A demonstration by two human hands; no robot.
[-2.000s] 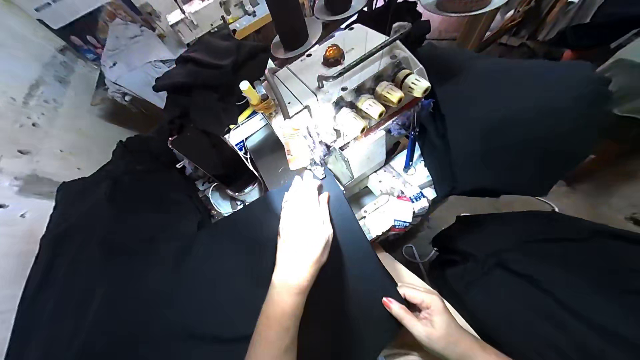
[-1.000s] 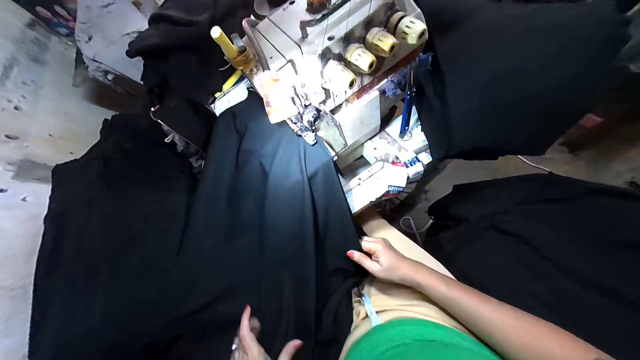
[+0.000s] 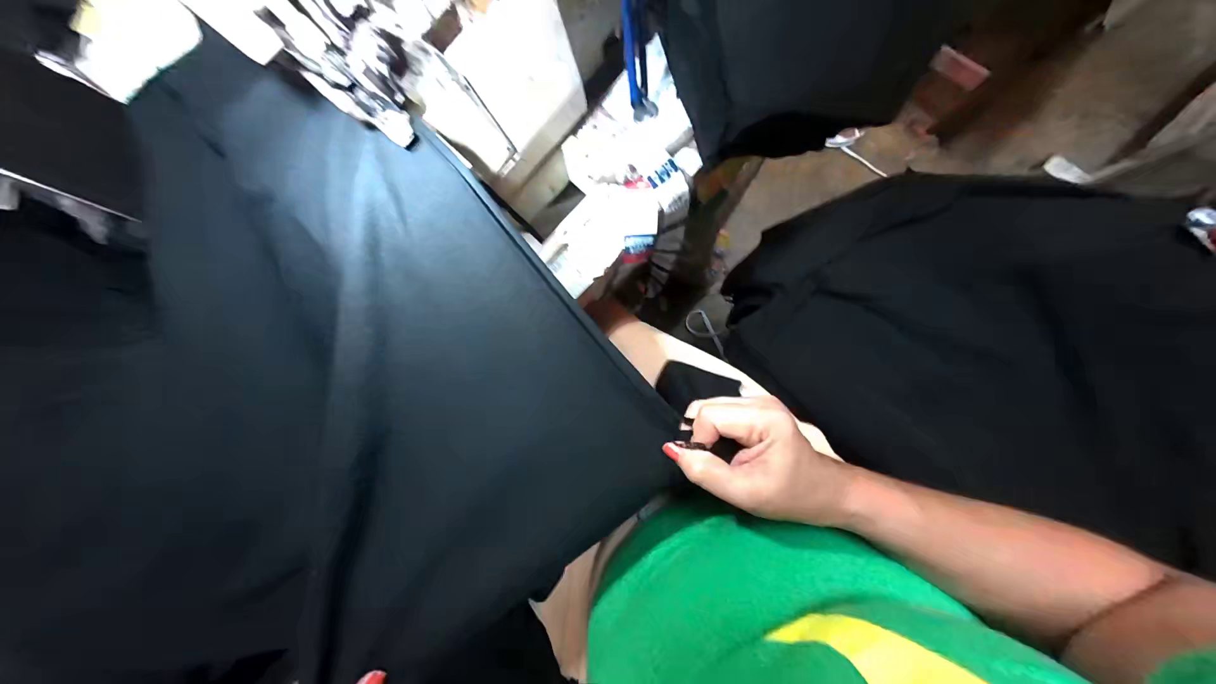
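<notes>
My right hand [image 3: 750, 456] pinches the edge of the black fabric [image 3: 456, 380] between thumb and fingers, near my lap. From there the cloth stretches taut along its edge up to the presser foot area of the sewing machine [image 3: 370, 76], at the upper left. Of my left hand [image 3: 372, 677] only a red-nailed fingertip shows, at the bottom edge against the fabric; whether it grips the cloth is hidden.
More black cloth [image 3: 969, 351] lies in a heap at the right, and another dark piece [image 3: 807, 66] hangs at the top. Beside the machine are papers and small packs [image 3: 608, 228]. Blue-handled tool [image 3: 632, 57] hangs above them.
My left hand has left the machine's needle area and gone down to the bottom edge. My right hand has taken hold of the fabric edge. The view has moved lower and closer.
</notes>
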